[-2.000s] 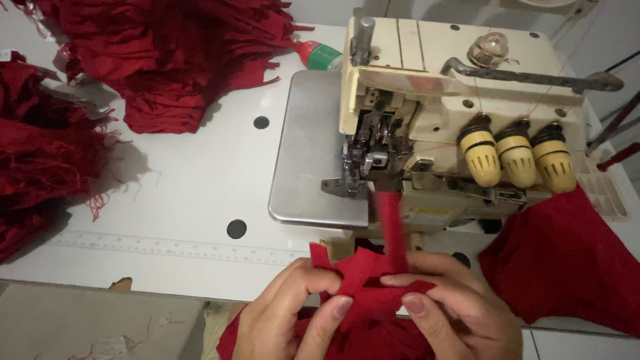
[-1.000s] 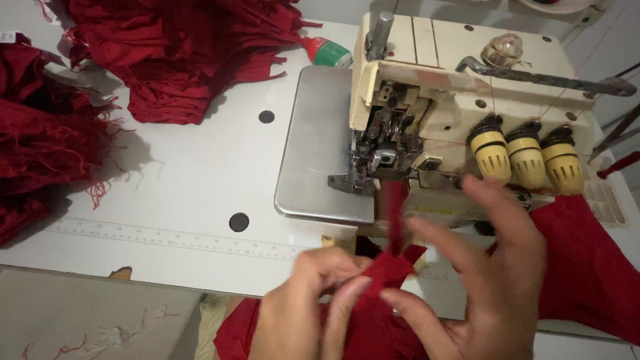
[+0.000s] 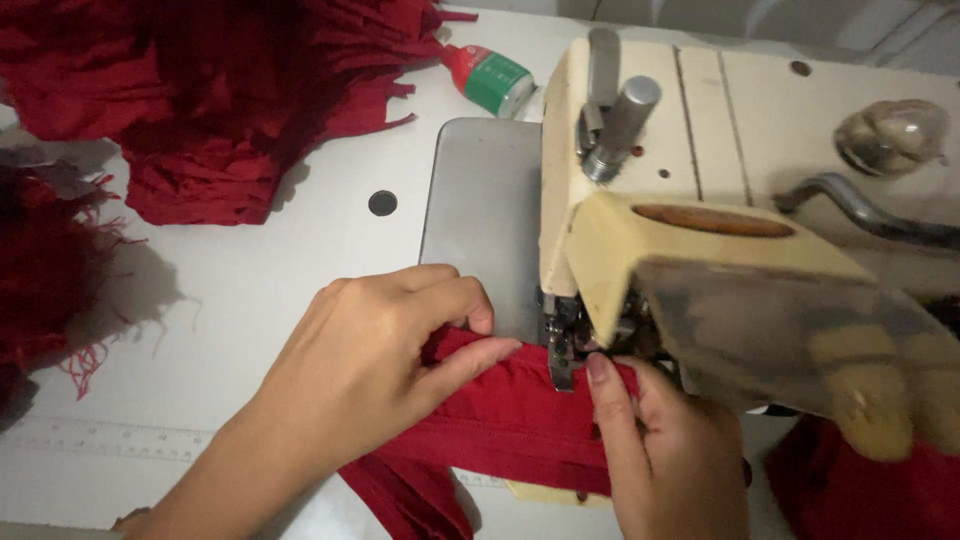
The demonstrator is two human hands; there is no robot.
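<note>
Red fabric (image 3: 517, 405) lies across the front of an overlock sewing machine (image 3: 622, 150), with its upper edge at the presser foot (image 3: 561, 367). My left hand (image 3: 390, 345) pinches that edge between thumb and fingers, left of the foot and over the metal work plate (image 3: 487, 195). Just right of the foot, my right hand (image 3: 660, 435) grips the same edge between thumb and forefinger. The machine's cream cover with a smoky clear shield (image 3: 765, 330) is down over the needle area, so the needles are hidden. A strip of the fabric hangs toward the front edge.
A large pile of red fabric pieces (image 3: 202, 97) is at the upper left, another frayed pile (image 3: 37, 277) at the left edge. A red and green bottle (image 3: 491, 79) lies behind the plate. More red fabric (image 3: 862, 487) is at the lower right. A printed ruler scale (image 3: 105, 439) crosses the white table.
Both hands have moved from the front of the table up to the presser foot with the red fabric. The machine's cover, open before, is now down. The view is closer to the machine.
</note>
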